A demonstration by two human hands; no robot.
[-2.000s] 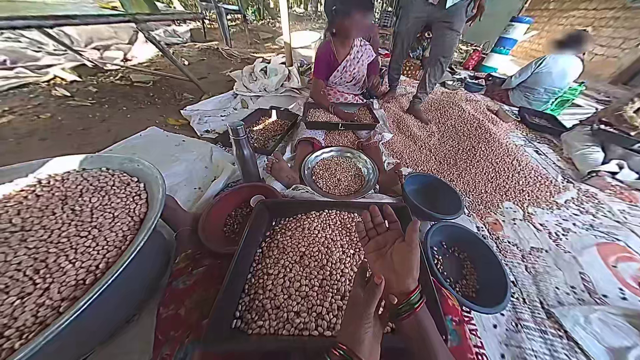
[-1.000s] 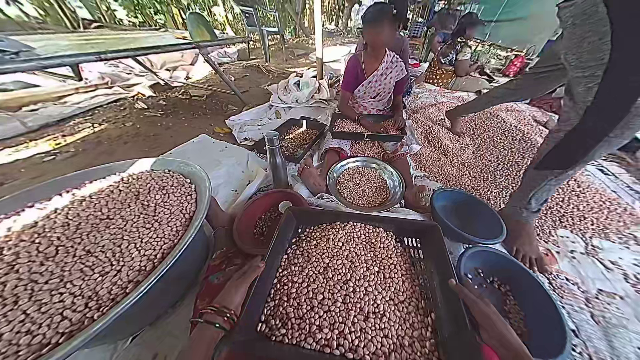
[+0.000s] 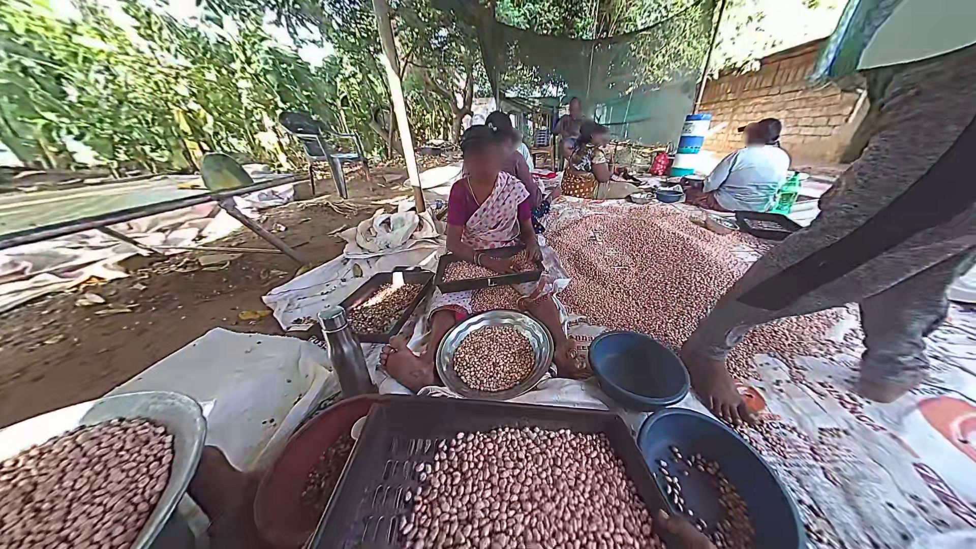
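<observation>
A black slotted plastic tray point(image 3: 488, 412) full of pinkish-brown nuts or seeds point(image 3: 526, 488) lies low in the middle of the view. My right hand point(image 3: 681, 531) shows only partly at the bottom edge, with its fingers at the tray's right side; whether it grips the tray is unclear. My left hand is out of the frame. A reddish-brown basin point(image 3: 282, 488) with some seeds is partly beneath the tray's left side. A dark blue basin point(image 3: 770, 488) holding a few darker seeds stands at the tray's right.
Left is a large metal basin point(image 3: 194, 427) of seeds. Ahead are a steel bottle point(image 3: 345, 351), a metal bowl of seeds point(image 3: 543, 343), a blue bowl point(image 3: 639, 370) and a seated person point(image 3: 488, 206) with a tray. A person's leg point(image 3: 808, 267) stands at right, near a large seed heap point(image 3: 648, 267).
The view has tilted up. Two seconds ago both hands were together above the tray; one second ago they were at its two sides. The standing person has come nearer on the right.
</observation>
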